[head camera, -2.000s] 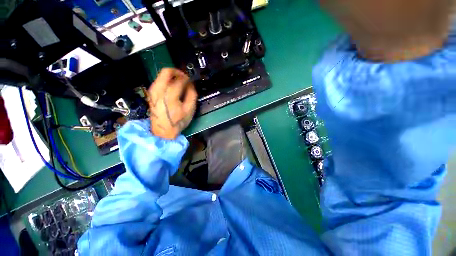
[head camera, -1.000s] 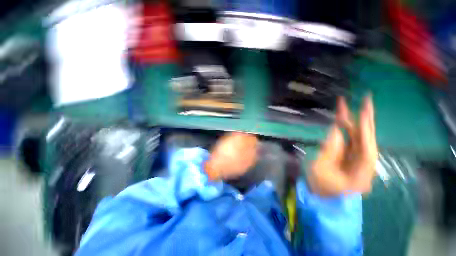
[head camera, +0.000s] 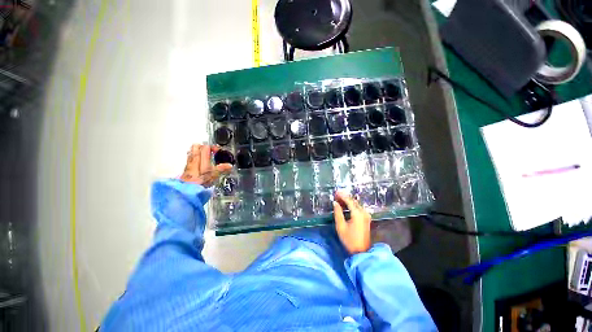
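A clear blister tray [head camera: 324, 175] lies on a green-topped stand [head camera: 259, 73]. Its three far rows hold many round black discs, a few with silvery faces. The two near rows look mostly empty, with a dark disc [head camera: 228, 185] at their left end. My left hand [head camera: 202, 166] is at the tray's left edge, thumb and finger on either side of a black disc [head camera: 224, 157] at the third row's left end. My right hand [head camera: 352, 224] is over the tray's near edge, fingertips close together on the plastic; whether they hold anything is unclear.
A black round stool [head camera: 313, 23] stands beyond the stand. At right, the green bench edge [head camera: 468, 188] runs alongside, with a dark grey tape dispenser [head camera: 496, 42], white tape roll [head camera: 563, 52], paper sheets [head camera: 532, 188] with a pen [head camera: 552, 171], and blue and black cables hanging over the edge.
The view has swung left from the two fixtures to the blister tray. My left hand has come to a disc at its left edge, and my right hand to its near edge.
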